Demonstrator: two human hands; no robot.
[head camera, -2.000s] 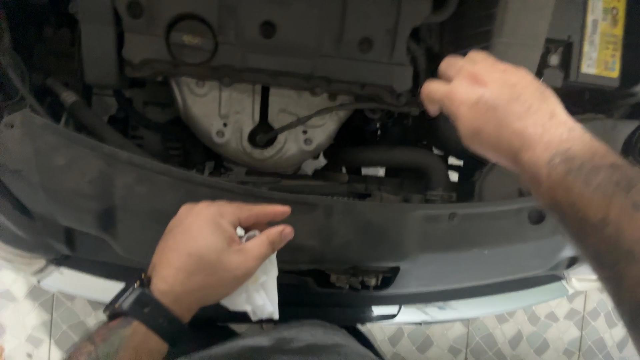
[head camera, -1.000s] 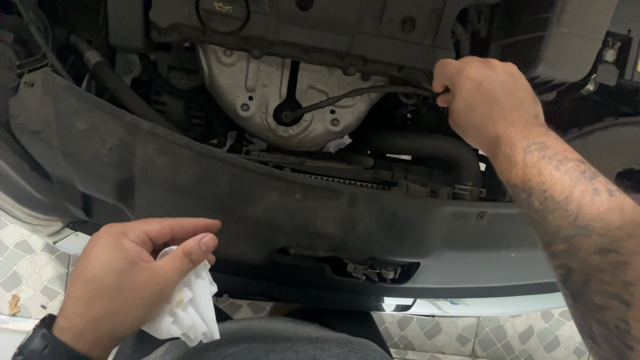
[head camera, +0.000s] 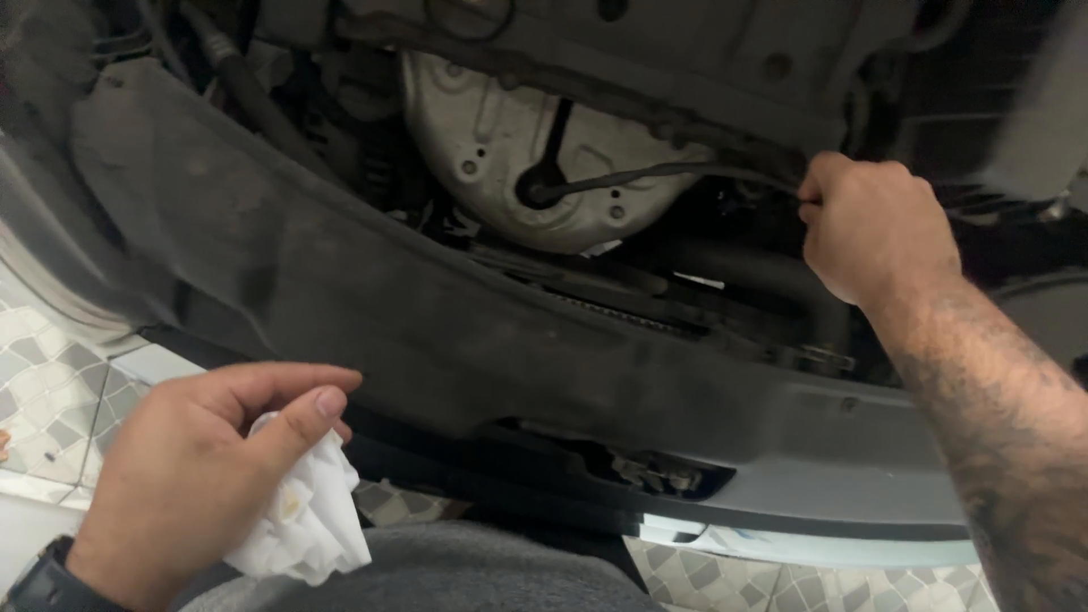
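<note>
My left hand (head camera: 204, 467), with a dark watch at its wrist, holds a crumpled white paper towel (head camera: 310, 518) with a yellowish stain, low at the left in front of the car. At the right, over the engine bay, my right hand (head camera: 875, 225) is closed at the end of a thin dark cable or hose (head camera: 654, 172). Whether its fingers grip that end is hard to see in the shadow. The cable runs left to a round opening in the silvery metal heat shield (head camera: 518, 200), below the black engine cover (head camera: 680, 59).
The black plastic front panel (head camera: 357, 314) crosses the view, with the hood latch (head camera: 659, 476) in its recess. A dark hose (head camera: 255, 106) lies at the upper left. Patterned floor tiles (head camera: 51, 382) show beyond the bumper. A grey garment (head camera: 442, 569) is at the bottom.
The view has moved nearer the engine bay. My right hand stays by the cable's right end, and my left hand still has the paper towel.
</note>
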